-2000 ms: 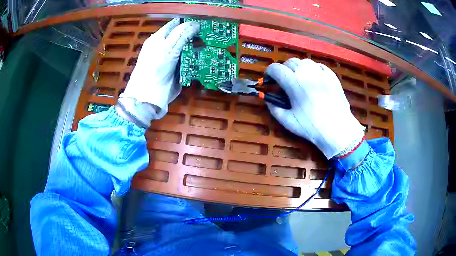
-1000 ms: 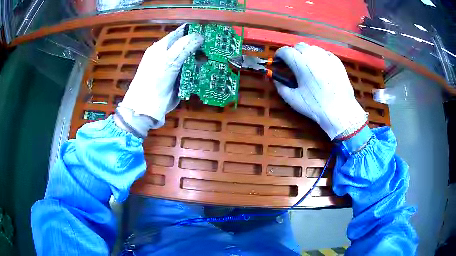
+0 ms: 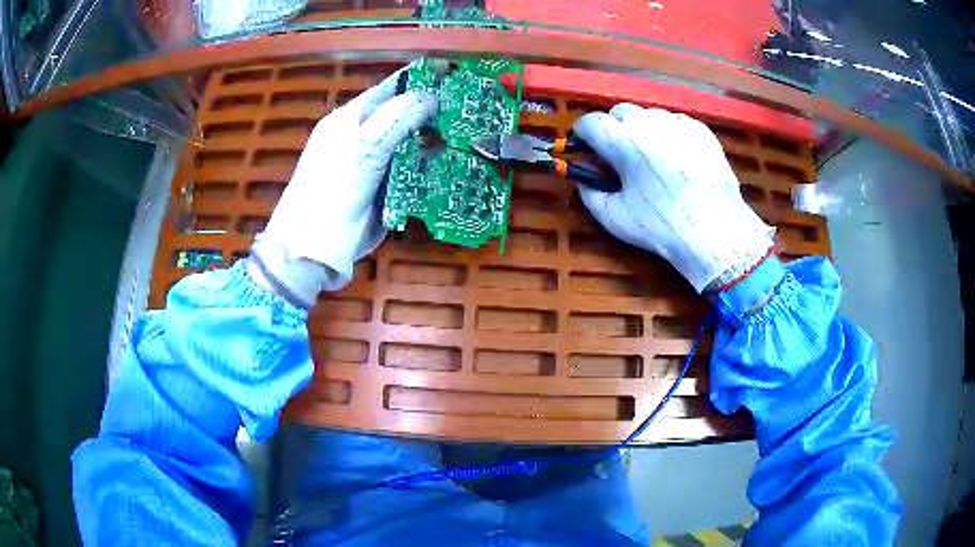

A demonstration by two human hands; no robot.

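A green circuit board panel is held above the brown-orange slotted work surface; its far end passes under the clear shield's edge. My left hand, in a white glove, grips the panel's left edge. My right hand, also gloved, is closed around the side cutters with black and orange handles. The cutter jaws point left and lie over the panel near its middle right part. The leads at the jaw tips are too small to make out.
The clear shield's brown-orange front edge crosses above the hands. A red mat lies beyond. Small green pieces lie in a left slot. A blue coiled cord runs from my right cuff. A pale bundle is at the far left.
The panel has shifted toward me, showing more of its length below the shield edge. The cutters moved from the panel's near end up to its middle part, and both hands keep their holds.
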